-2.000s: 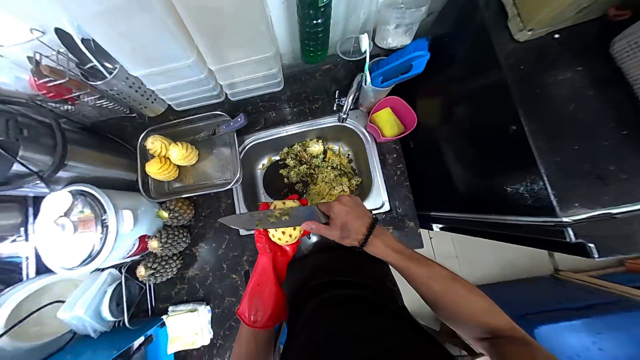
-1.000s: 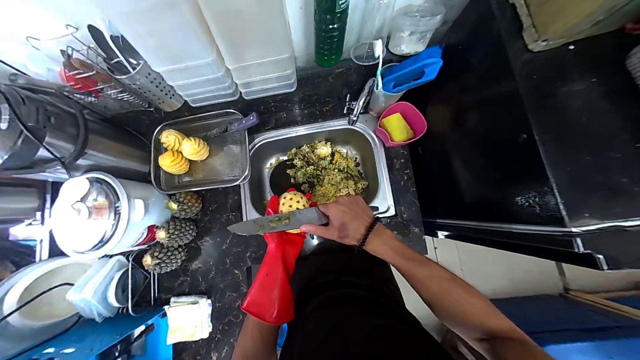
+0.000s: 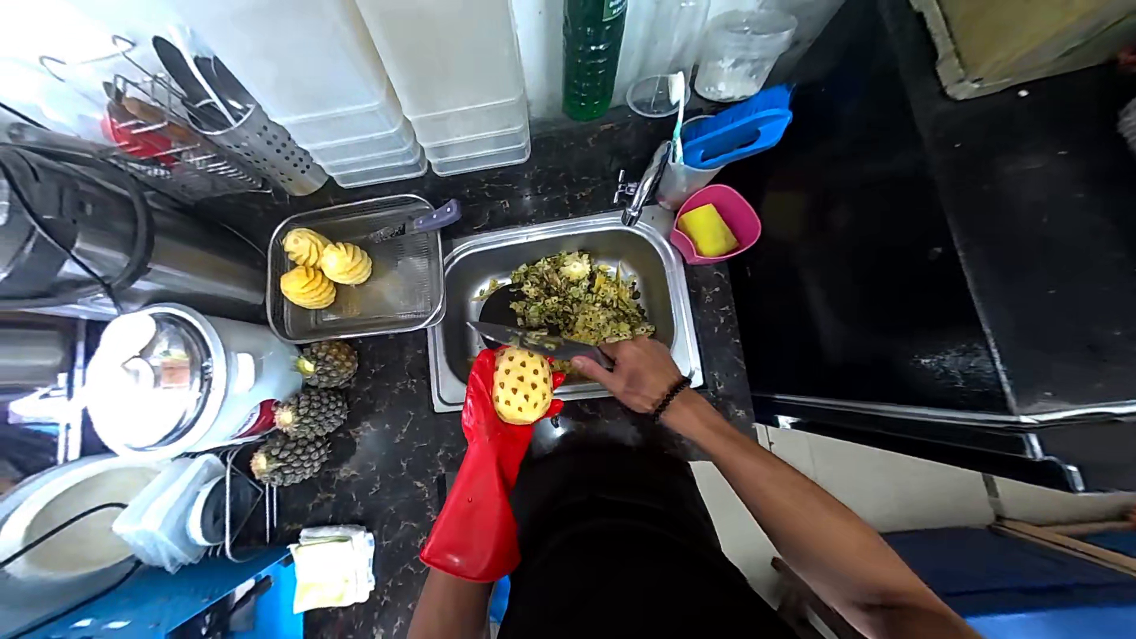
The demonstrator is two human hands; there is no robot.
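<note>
My left hand (image 3: 486, 413), in a long red rubber glove, holds a skinned pineapple (image 3: 522, 386) dotted with brown eyes, near the sink's front edge. In my bare right hand (image 3: 645, 374) is the handle of a large kitchen knife (image 3: 537, 341); its blade points left, just beyond the fruit's top end. Pineapple peelings (image 3: 581, 302) lie heaped in the steel sink (image 3: 690, 328). Left of the sink, a clear tray (image 3: 355, 332) holds several peeled, spiral-cut pineapples (image 3: 346, 264) and a small knife with a purple handle (image 3: 437, 216). Unpeeled pineapples (image 3: 311, 414) lie below the tray.
A faucet (image 3: 646, 182) rises behind the sink, beside a blue brush (image 3: 738, 127) and a pink holder (image 3: 744, 213) with a yellow sponge (image 3: 707, 231). Stacked white containers (image 3: 470, 80) and a green bottle (image 3: 593, 58) stand at the back. A folded cloth (image 3: 333, 568) lies at the lower left.
The knife blade has moved from across the pineapple to beyond its top end, and more of the fruit's dotted side now shows. Both hands keep their hold.
</note>
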